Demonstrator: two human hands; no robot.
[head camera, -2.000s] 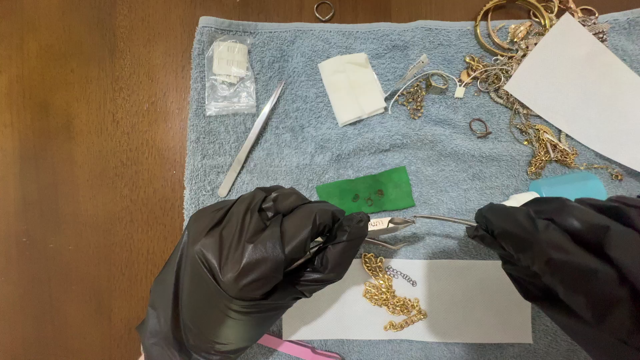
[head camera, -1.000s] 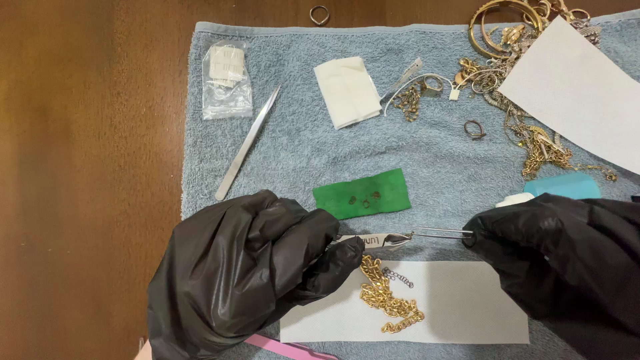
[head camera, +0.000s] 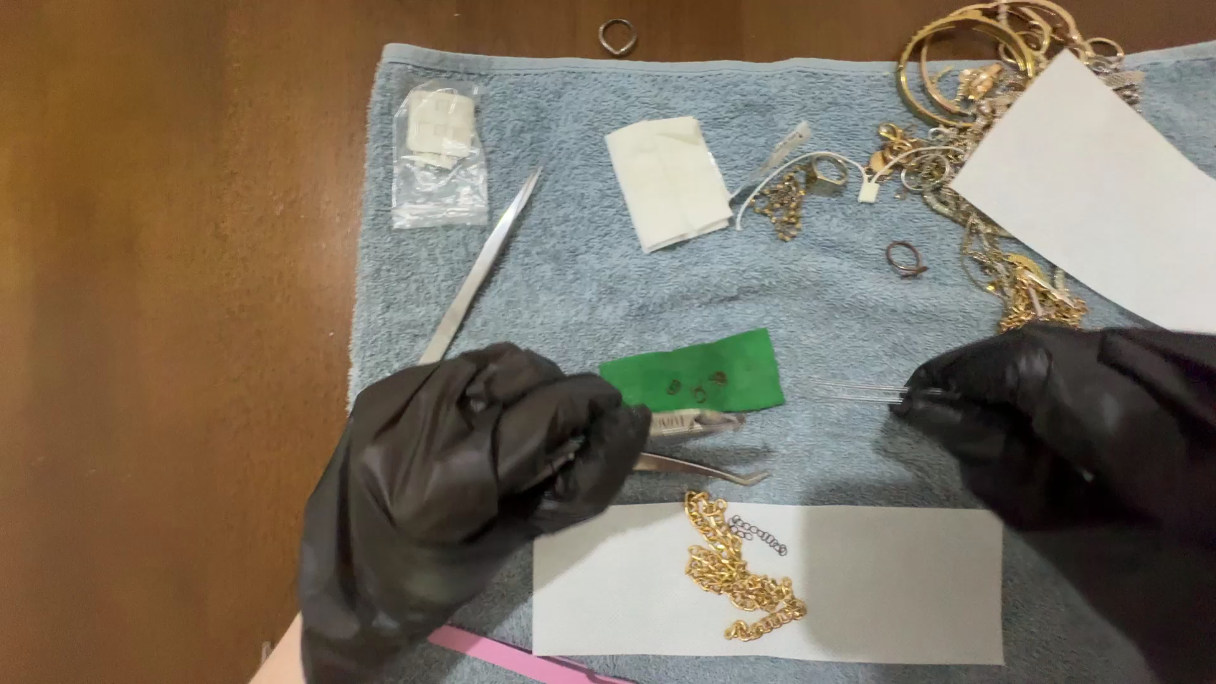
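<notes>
Both hands wear black gloves. My left hand (head camera: 475, 475) is closed on metal pliers (head camera: 698, 423), whose jaws point right and part slightly; one jaw bears writing. My right hand (head camera: 1007, 418) pinches thin metal tweezers (head camera: 860, 389) pointing left, apart from the pliers. Above the pliers lies a green strip (head camera: 750, 366) with several tiny dark rings (head camera: 719, 379). Below, a gold-coloured chain (head camera: 741, 579) and a short dark chain (head camera: 760, 535) rest on white paper (head camera: 893, 589). Whether the tool tips hold anything is too blurred to tell.
On the blue towel (head camera: 570, 285) lie silver tweezers (head camera: 484, 261), a plastic bag (head camera: 440, 195), a folded white cloth (head camera: 668, 180), a ring (head camera: 903, 258) and a jewelry pile (head camera: 969, 85) partly under white paper (head camera: 1092, 180). A pink tool (head camera: 503, 655) lies low; a ring (head camera: 617, 37) sits on the wooden table (head camera: 190, 285).
The tweezers in my right hand have moved right, away from the pliers, where their tips met a second ago. The pliers' jaws have parted since then.
</notes>
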